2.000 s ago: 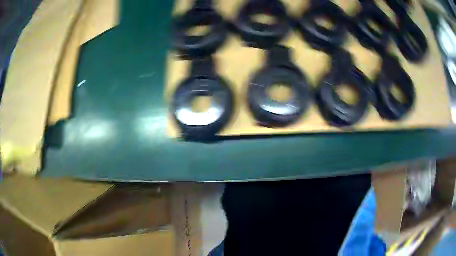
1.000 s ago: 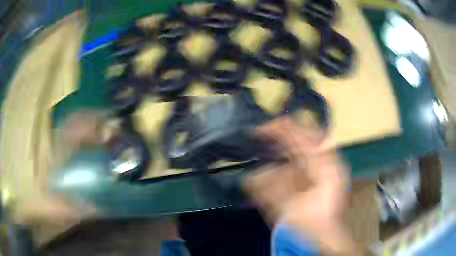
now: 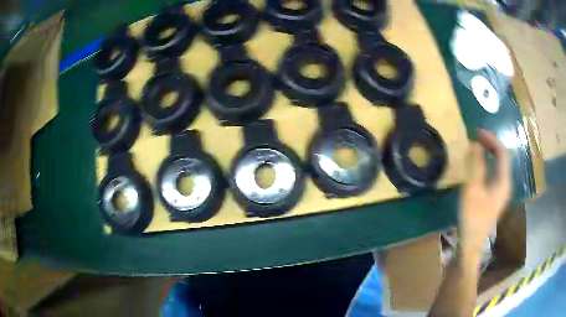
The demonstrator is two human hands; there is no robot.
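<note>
Black round housings with square necks (image 3: 239, 90) lie in rows on a tan cardboard sheet (image 3: 456, 124). Several in the front row show a bright silvery ring around the open centre (image 3: 265, 178); the front-row housing at the right (image 3: 417, 156) looks dark all over. My right hand (image 3: 487, 164) is at the right end of the sheet, a little blurred, fingers apart, with nothing seen in it. A single white ring pad (image 3: 486, 94) lies to the right, beyond my fingertips. My left hand is not in view.
A shiny clear bag with white discs (image 3: 478, 46) is at the bench's right. Tan cardboard (image 3: 31, 80) stands at the left. An open carton (image 3: 413, 269) is below the bench edge at right, a large carton (image 3: 93, 297) at lower left. Flattened cardboard (image 3: 540, 80) is at far right.
My right hand has moved right, away from the dark parts it was among over the front row. My left hand has left the picture. The view has shifted, showing more of the bench's right end.
</note>
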